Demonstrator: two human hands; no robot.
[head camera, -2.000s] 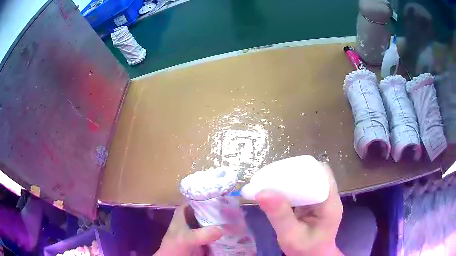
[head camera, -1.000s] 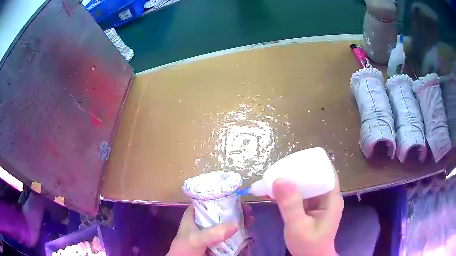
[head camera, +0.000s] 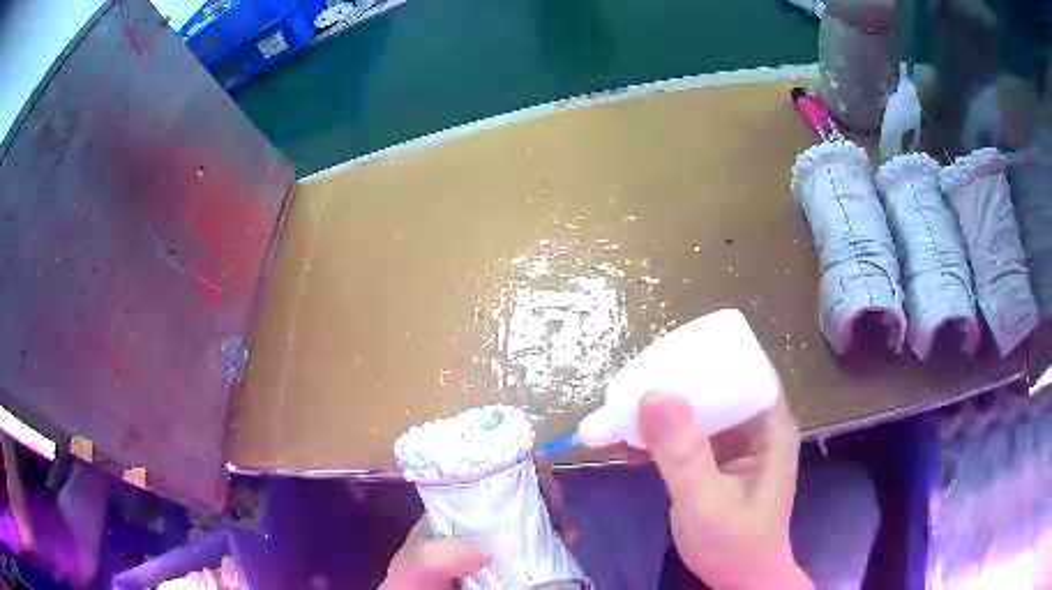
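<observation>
My left hand (head camera: 436, 562) is shut on a white tubular piece (head camera: 490, 519) at the near edge of the board, its ruffled rim (head camera: 467, 444) facing up. The fingers behind the tube are partly hidden, and the hand is cut off by the lower edge. My right hand (head camera: 733, 496) is shut on a white squeeze bottle (head camera: 698, 380), tilted with its blue nozzle (head camera: 558, 445) pointing left. The nozzle tip is close beside the ruffled rim; I cannot tell if they touch.
Several white tubular pieces (head camera: 851, 248) lie on the right of the tan board (head camera: 392, 254). Behind them are a pink stick (head camera: 816, 113), a small spare bottle (head camera: 901, 115) and a grey-beige jar (head camera: 859, 58). A stained panel (head camera: 127, 254) stands left; a blue crate (head camera: 248, 40) is beyond.
The held tube has shifted slightly left and down and turned in my left hand. The squeeze bottle is tilted more steeply. The white piece on the green belt's left has gone out of view.
</observation>
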